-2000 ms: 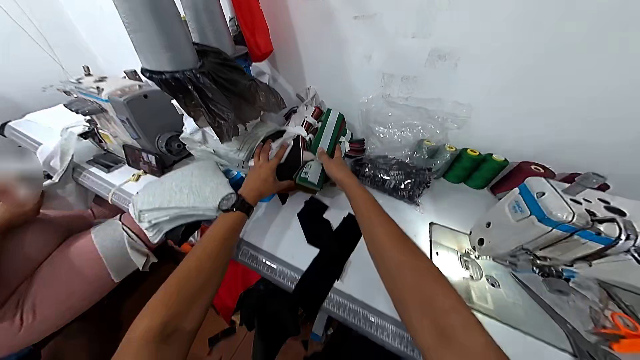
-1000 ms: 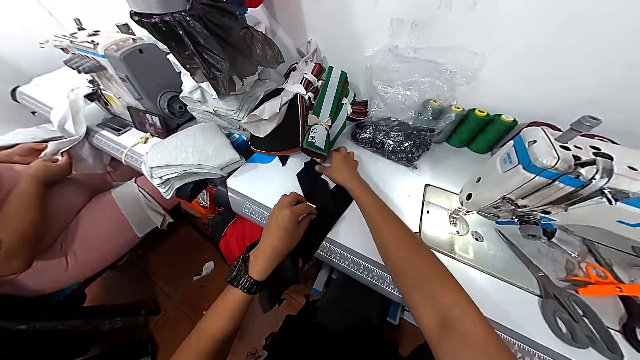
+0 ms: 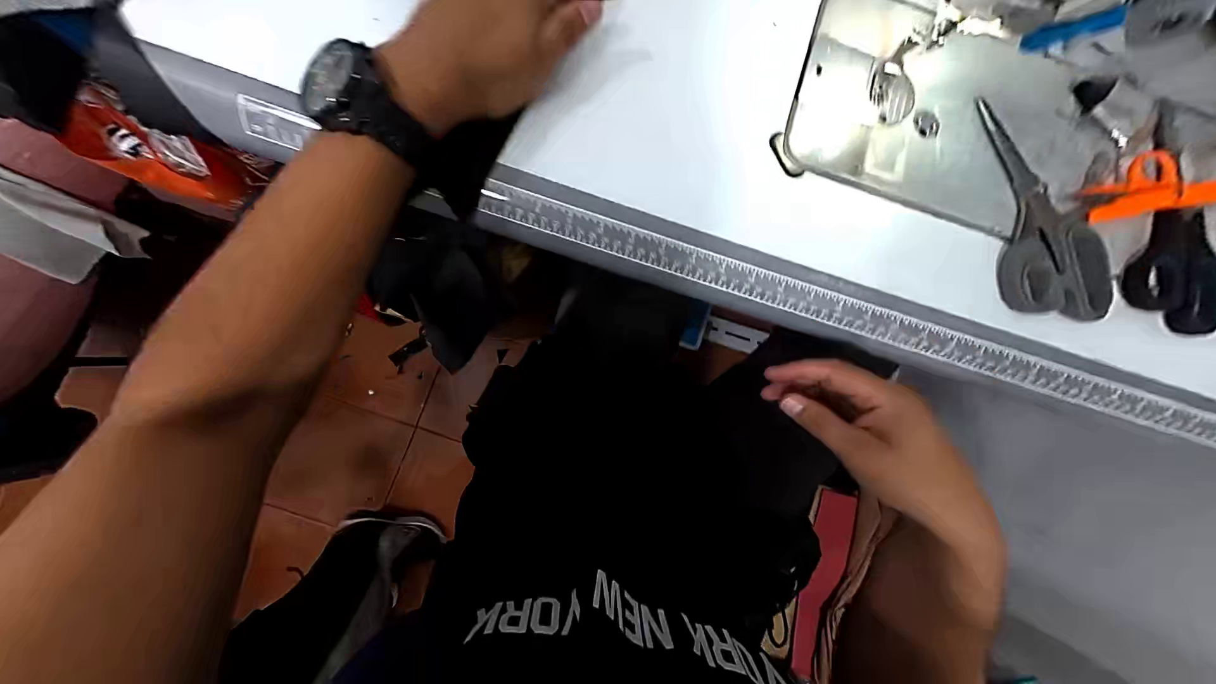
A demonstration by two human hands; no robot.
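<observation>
My left hand (image 3: 480, 57), with a black wristwatch on the wrist, lies at the top of the view over the white sewing table (image 3: 665, 123). Black fabric (image 3: 475, 157) shows beneath it and hangs over the table's edge; its fingers are partly cut off, so its grip cannot be made out. Below the table's front edge, my right hand (image 3: 855, 418) is held over the dark clothing on my lap (image 3: 627, 427). Its fingers are slightly curled, thumb and fingertips apart, with nothing seen between them.
A measuring tape strip (image 3: 760, 285) runs along the table's front edge. At the right are a metal machine plate (image 3: 855, 114), grey-handled scissors (image 3: 1054, 247) and an orange-handled tool (image 3: 1149, 195). An orange bag (image 3: 152, 152) hangs at the left, above a tiled floor (image 3: 370, 446).
My right hand has left the black fabric on the table and moved down below the table edge. The view has tilted down, and the green-and-white bundle is out of sight.
</observation>
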